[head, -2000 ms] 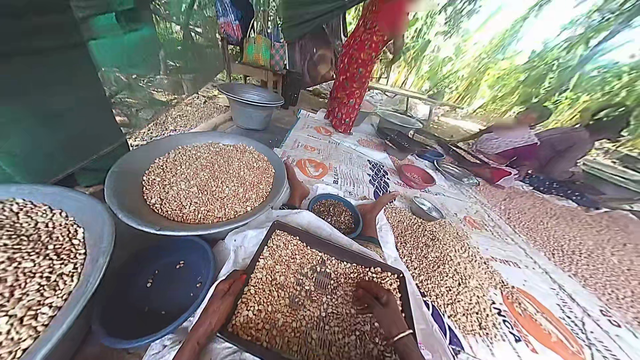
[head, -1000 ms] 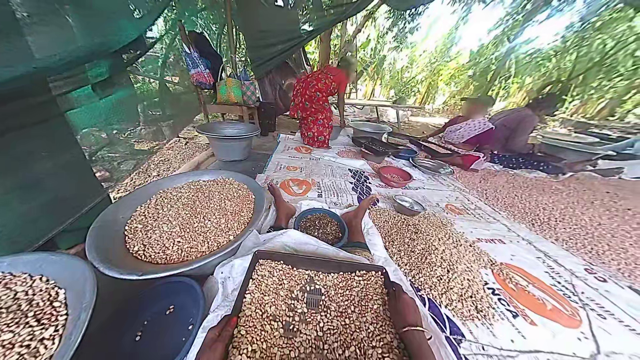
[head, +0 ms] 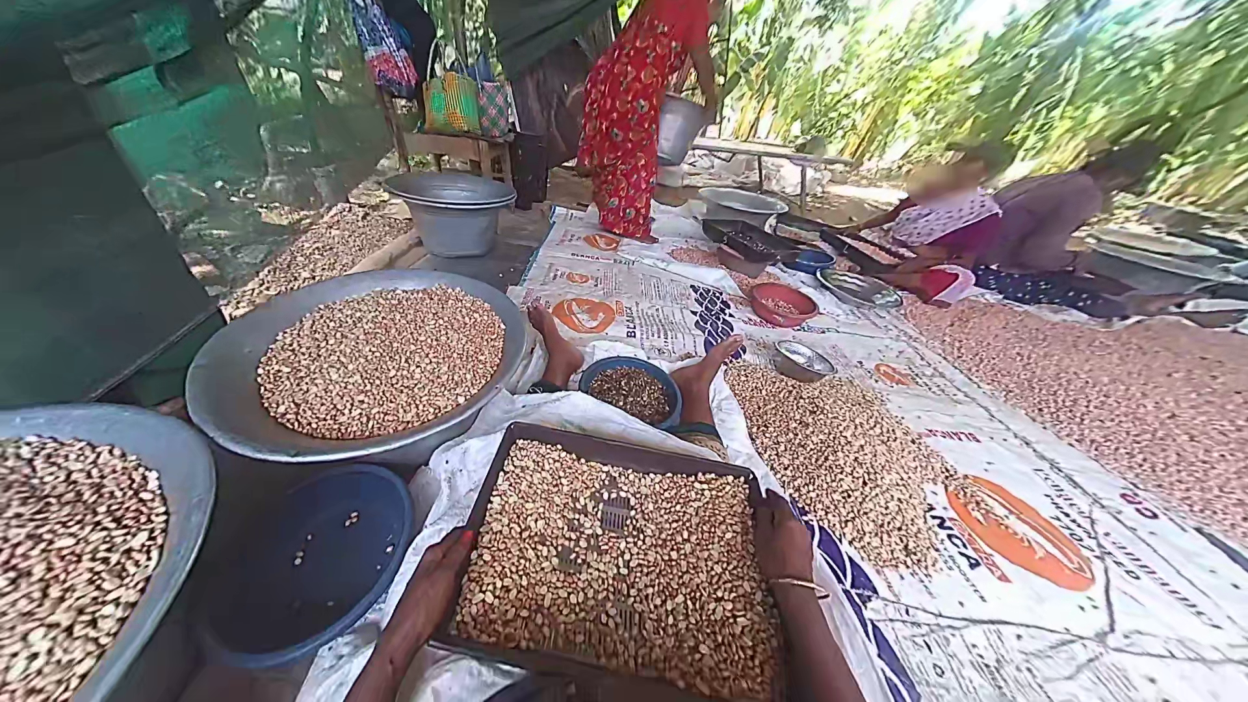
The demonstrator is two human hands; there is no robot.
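A dark plastic tray with a slotted bottom (head: pixel 624 447) lies over my lap, spread with pale and reddish nuts or kernels (head: pixel 634 575). My left hand (head: pixel 444 570) grips its left side, and my right hand (head: pixel 783 536), with a bangle at the wrist, grips its right side near the far corner. Just beyond the tray, a blue bowl (head: pixel 632 390) of darker bits sits between my feet. White sacking (head: pixel 453 463) covers my legs under the tray.
Wide metal basins (head: pixel 229 390) (head: pixel 180 497) of kernels and a blue tub (head: pixel 331 565) stand at left. A kernel heap (head: pixel 838 458) lies right on printed sacks. Farther off, one person (head: pixel 634 117) holds a metal pot (head: pixel 680 127); two people sit at right.
My right hand has gone from over the kernels to the tray's right side. The kernels are spread differently. The standing person bent down, then rose with a metal pot.
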